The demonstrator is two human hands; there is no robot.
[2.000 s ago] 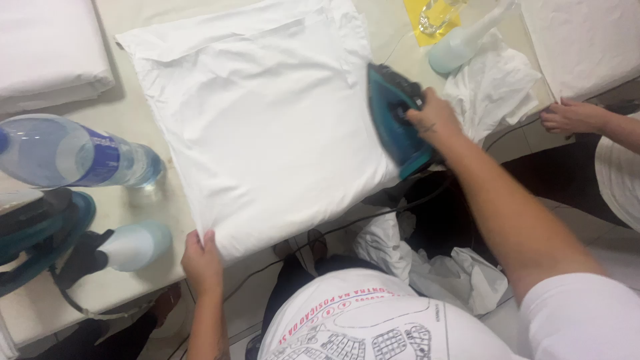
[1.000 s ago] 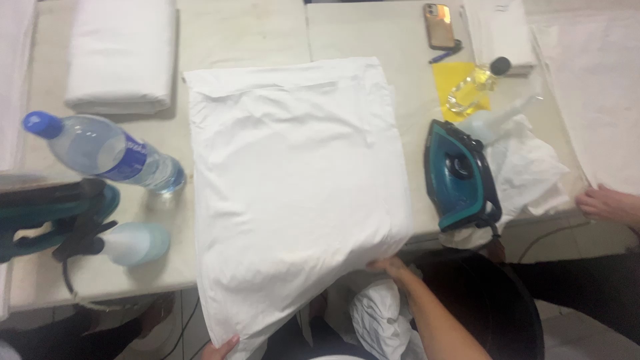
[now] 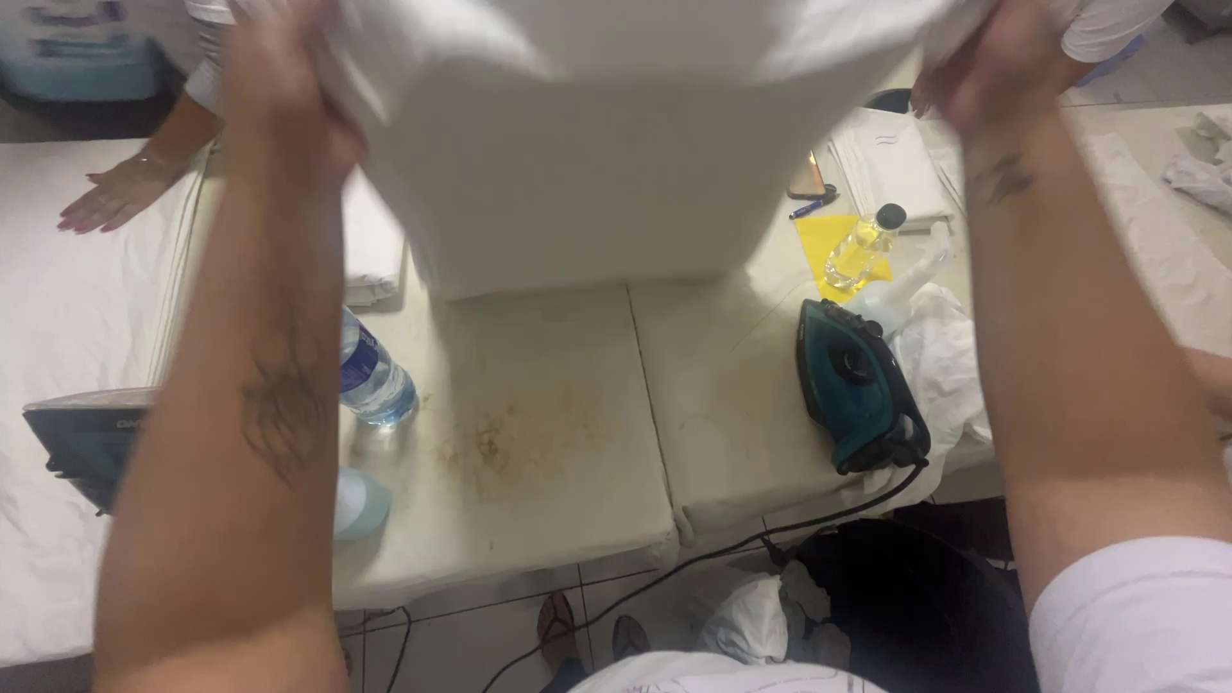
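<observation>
Both arms reach up to the top of the view, where a white cloth hangs between the hands above the padded table. My left hand grips its left side and my right hand its right side; both are blurred and partly cut off. The lower edge of the cloth hangs over the far part of the table. A teal and black steam iron rests on the table to the right, beside a crumpled white cloth.
At left are a water bottle, a spray bottle and another iron. A clear bottle lies on yellow material. A co-worker's hand is at upper left. The black cord crosses below the table edge.
Two seconds ago my right hand held the iron; one second ago it stood released at the right. Both hands have since lifted the white cloth off the table, away from my body.
</observation>
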